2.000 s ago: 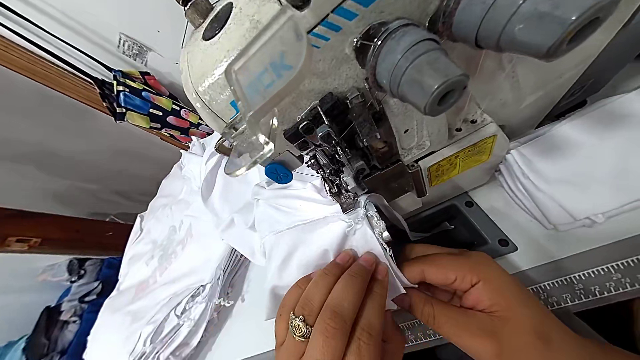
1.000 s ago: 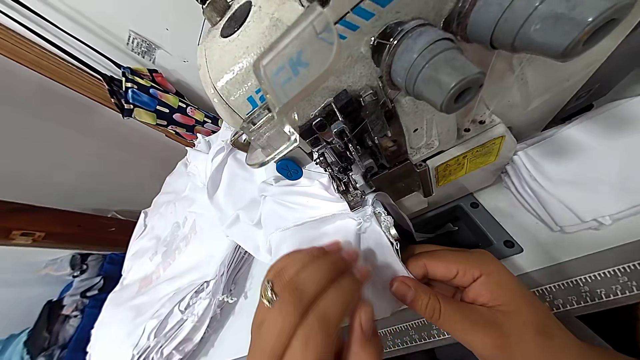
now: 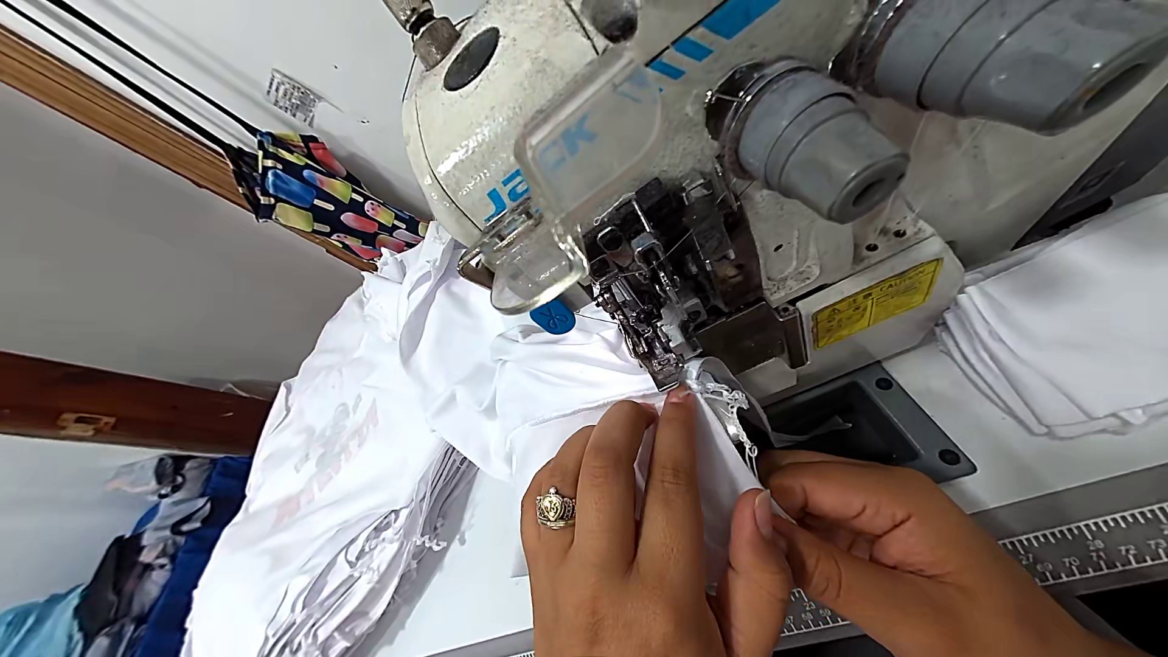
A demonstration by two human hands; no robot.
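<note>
White fabric [image 3: 557,383] runs under the presser foot [image 3: 669,370] of a white Jack overlock sewing machine [image 3: 511,119]. My left hand [image 3: 620,538], with a ring on one finger, lies flat on the fabric, its fingertips close in front of the foot. To its right, my right hand [image 3: 876,538] pinches the fabric's edge between thumb and fingers. Loose thread chain [image 3: 735,415] lies along that edge beside the foot. Left of the needle area sits a blue oval tag [image 3: 553,317].
Folded white fabric [image 3: 1068,319] is stacked at the right. White printed pieces [image 3: 310,456] hang at the left. A measuring tape strip [image 3: 1086,547] follows the table's front edge. A patterned cloth [image 3: 328,196] hangs behind; dark and blue clothes [image 3: 173,547] lie lower left.
My left hand, blurred and farther back from the foot a second ago, now rests on the fabric close to it. My right hand stays at the fabric's edge.
</note>
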